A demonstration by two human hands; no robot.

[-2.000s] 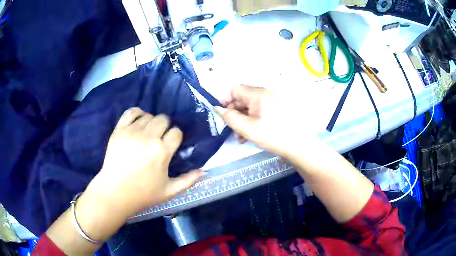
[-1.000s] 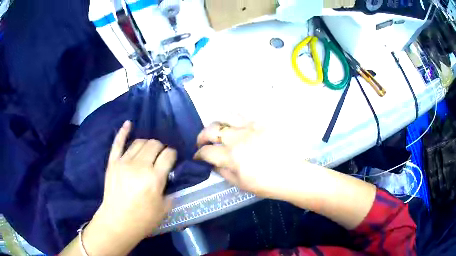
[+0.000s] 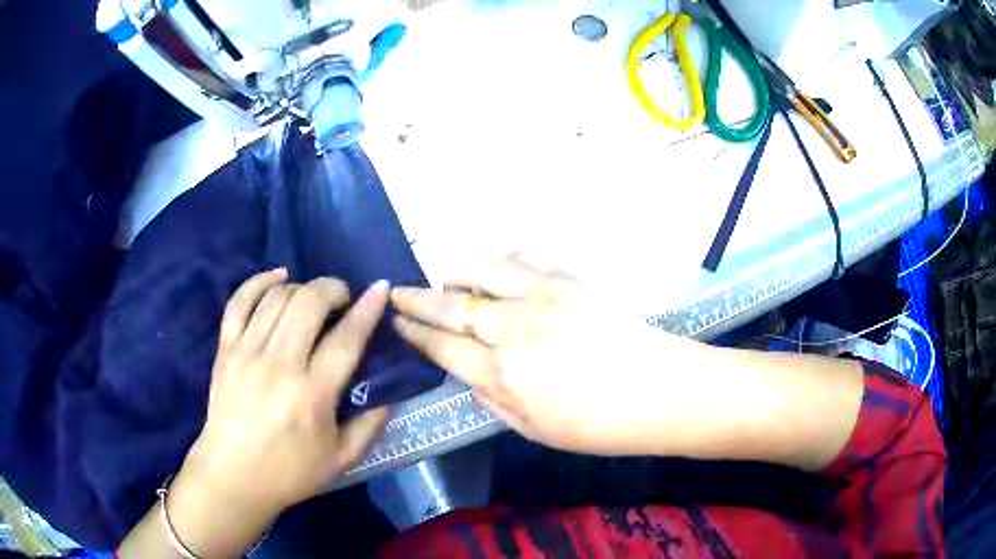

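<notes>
The dark navy garment point(image 3: 197, 262) lies under the sewing machine head point(image 3: 180, 66) and spreads left and toward me. Its near part is flat, with a small white triangular mark. My left hand point(image 3: 286, 377) lies on it, palm down, fingers bent and somewhat apart. My right hand point(image 3: 519, 355) rests at its right edge with fingertips extended on the cloth, close to my left index fingertip. Neither hand visibly pinches the cloth; my right thumb is hard to make out. The presser foot area is partly hidden by a translucent blue block point(image 3: 336, 113).
Scissors with yellow and green loops point(image 3: 734, 82) and a slim orange-brown and black tool point(image 3: 821, 126) lie at the upper right. A dark strip point(image 3: 740, 197) and thin black cords cross the table's right side. A measuring tape point(image 3: 442, 424) runs along the front edge.
The view has shifted, so the machine head sits further up and left. The bunched near part of the cloth now lies flatter, and my right fingertips have come close to my left index finger.
</notes>
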